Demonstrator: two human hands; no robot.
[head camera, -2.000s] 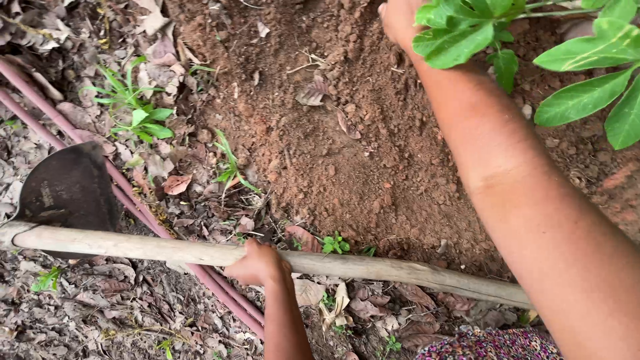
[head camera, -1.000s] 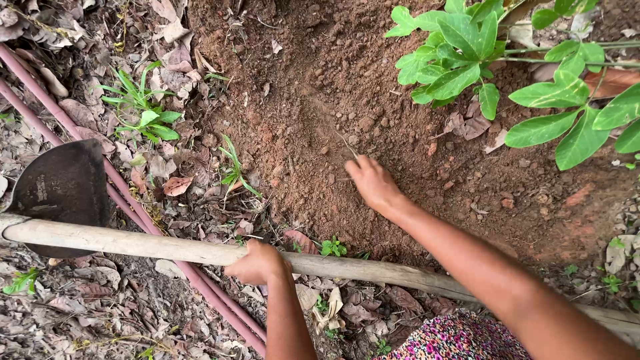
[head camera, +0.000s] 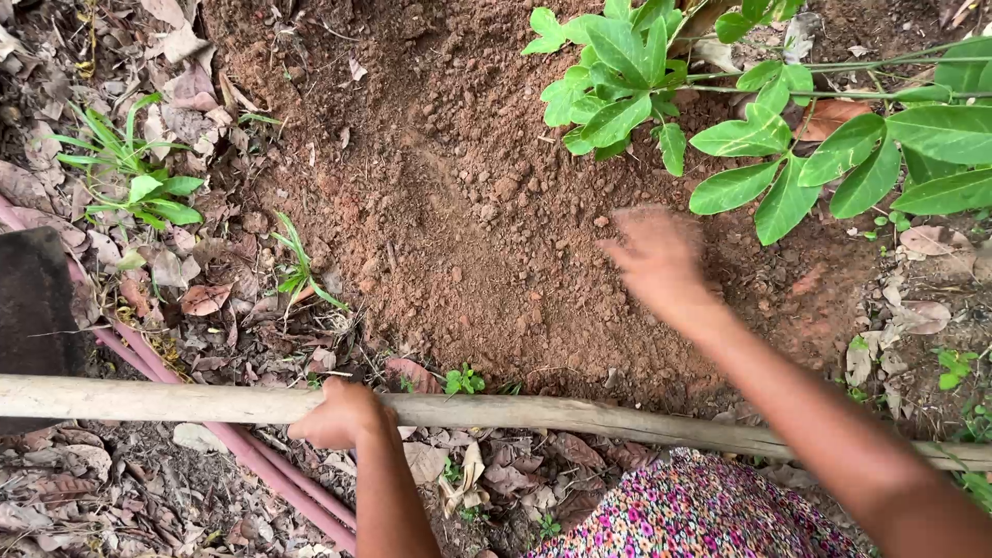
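My left hand (head camera: 341, 415) is closed around the wooden handle of a hoe (head camera: 527, 412), which lies crosswise over the lower part of the view. The dark metal hoe blade (head camera: 35, 310) is at the left edge, partly cut off. My right hand (head camera: 659, 256), blurred, is over the loose reddish-brown soil (head camera: 465, 256) with its fingers apart and nothing visible in it. Green lobed leaves (head camera: 620, 85) of a plant hang above and to the right of that hand.
Pinkish hoses or pipes (head camera: 287, 488) run diagonally under the handle at lower left. Dry leaves (head camera: 205, 298) and small green weeds (head camera: 139, 178) cover the ground at left. A floral cloth garment (head camera: 690, 511) shows at bottom. Leafy stems (head camera: 821, 67) reach in from the right.
My right hand was near the top edge by the leaves, came down to the middle of the soil holding a thin stick or stem, and is now farther right without it. My left hand stays on the handle.
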